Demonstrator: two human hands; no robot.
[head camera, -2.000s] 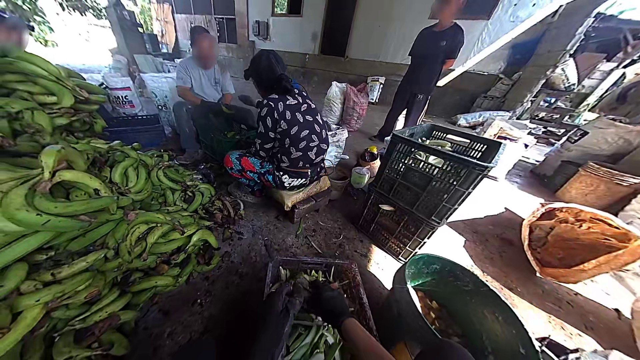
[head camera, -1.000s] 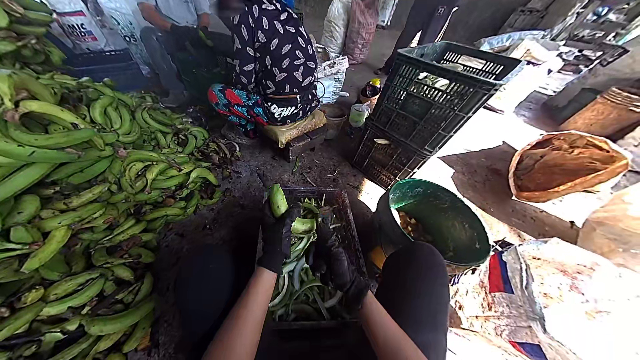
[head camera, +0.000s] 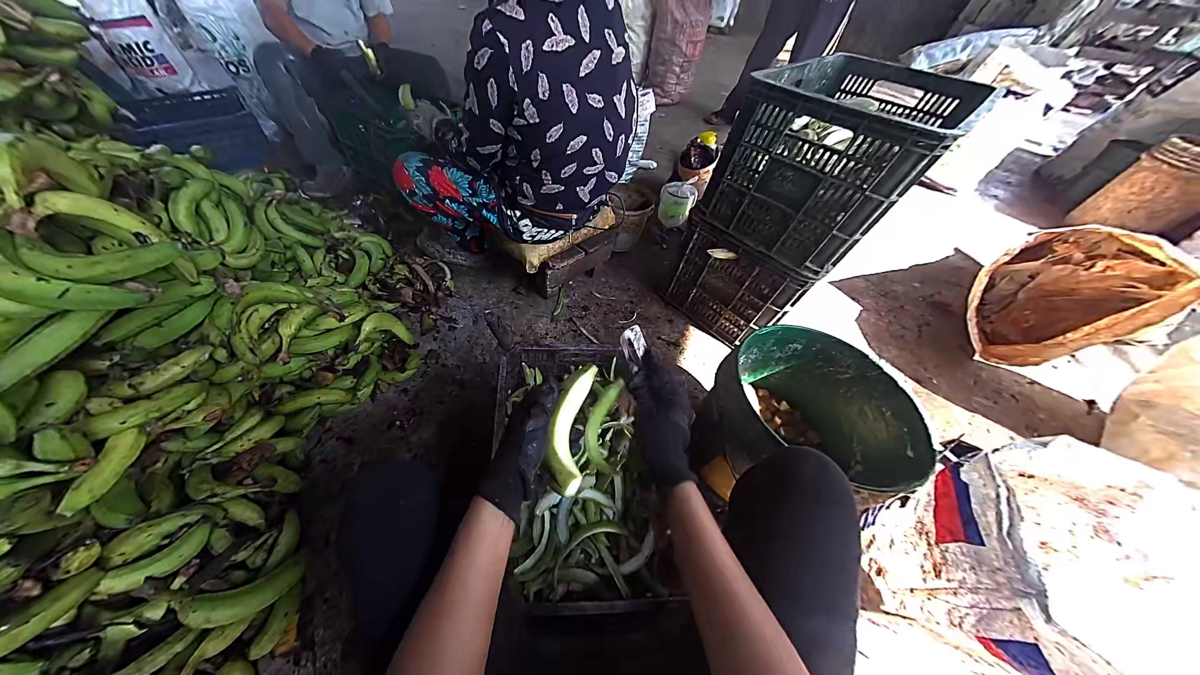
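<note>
My left hand (head camera: 525, 441), in a black glove, holds a green plantain (head camera: 568, 427) whose pale side faces right. My right hand (head camera: 660, 412), gloved in black too, is closed on a small tool with a shiny metal end (head camera: 634, 345), perhaps a peeler or knife; its exact kind cannot be told. A strip of green peel (head camera: 600, 427) stands between the hands. Below them, a dark plastic crate (head camera: 600, 607) between my knees holds a heap of green peels (head camera: 586, 539).
A big pile of green plantains (head camera: 169, 375) lies at left. A green bucket (head camera: 834, 403) stands by my right knee. Stacked black crates (head camera: 797, 178), an open sack (head camera: 1078, 291) and a printed sack (head camera: 1041, 534) are at right. A seated person (head camera: 553, 112) and another worker are ahead.
The view has tilted down toward the crate. One second ago my left hand held a green plantain upright near the crate's far left corner; now a plantain with a pale side is lower, between my hands.
</note>
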